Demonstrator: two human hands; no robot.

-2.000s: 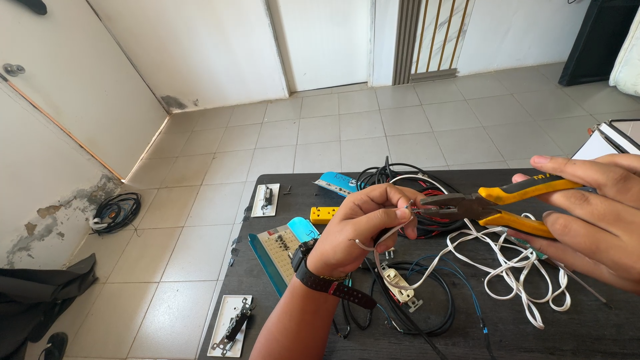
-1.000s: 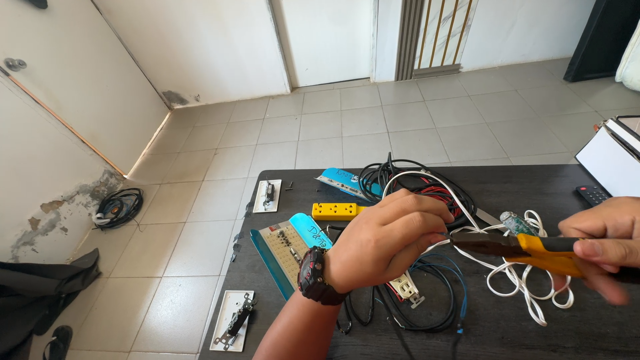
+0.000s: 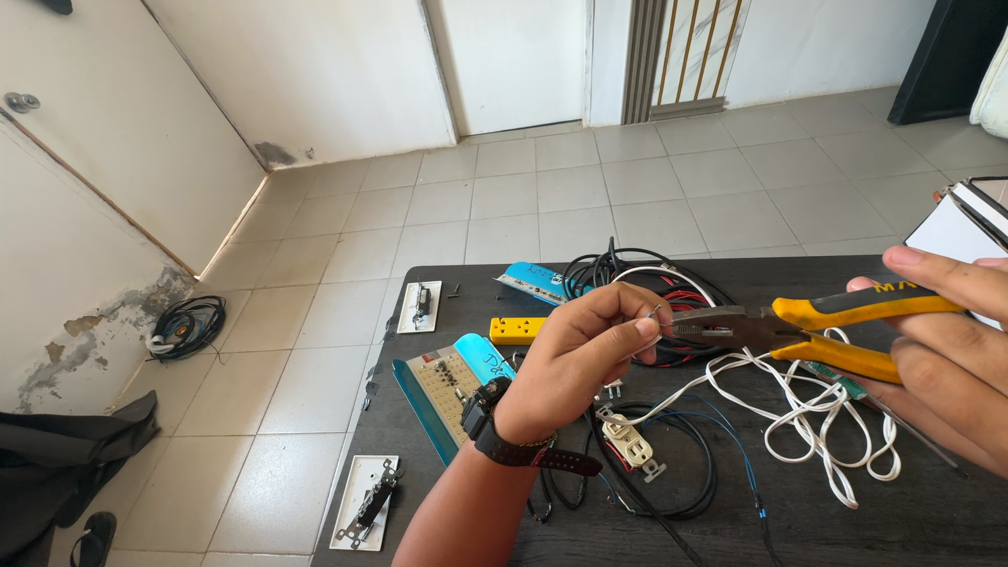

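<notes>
My left hand [image 3: 587, 358], with a black watch on its wrist, pinches the thin bared end of a wire [image 3: 656, 313] between thumb and fingertips. Yellow-and-black combination pliers [image 3: 776, 327] are in my right hand [image 3: 953, 354], their handles spread and their jaw tips touching or just beside the wire end. Below the hands a cream duplex outlet [image 3: 628, 442] lies among black cable, with a white cord [image 3: 795, 409] to its right. A screwdriver [image 3: 917, 433] lies partly under my right hand.
On the dark table [image 3: 787, 528] are a yellow power outlet block [image 3: 516, 330], a breadboard-like panel [image 3: 445, 386] with small parts, a blue strip [image 3: 535, 282], coiled black and red cables [image 3: 630, 260] and two white wall plates [image 3: 419, 305]. A notebook [image 3: 957, 228] lies at right.
The pliers have turned from edge-on to flat with their handles spread, and my right fingers have opened out. My left fingers have rolled so that the wire end shows.
</notes>
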